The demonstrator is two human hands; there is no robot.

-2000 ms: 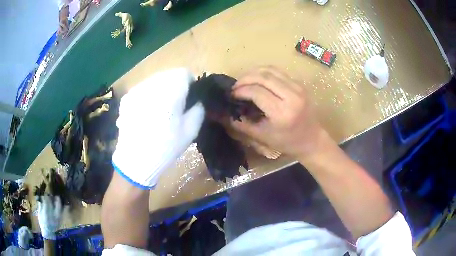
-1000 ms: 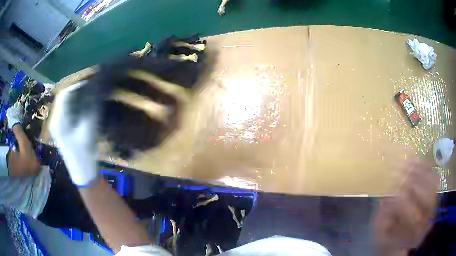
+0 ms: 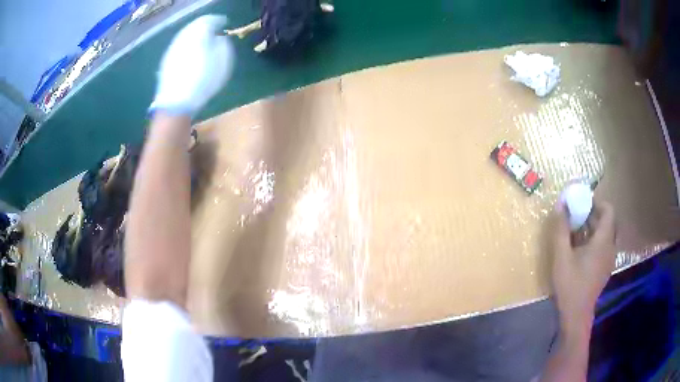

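Observation:
My left hand (image 3: 195, 66), in a white knitted glove, is over the green conveyor at the upper left. Its fingertips are close to the tan legs of a black bird (image 3: 289, 24) lying on the belt; whether they touch is unclear. My bare right hand (image 3: 583, 250) is at the right edge of the board, its fingers around the white glue bottle (image 3: 578, 203). The bottle's dark tip points up and right. Black birds with tan legs (image 3: 93, 216) lie in a group at the board's left, partly hidden by my left forearm.
A red and black packet (image 3: 517, 168) lies on the film-covered tan board (image 3: 432, 216), left of the bottle. A crumpled white tissue (image 3: 534, 72) is near the board's back edge. The green belt (image 3: 447, 26) runs beyond. Blue crates and black pieces with tan legs are below the front edge.
The bird held earlier has left my left hand, which has moved to the belt. My right hand has let go of the bird and closed around the bottle. The view has turned.

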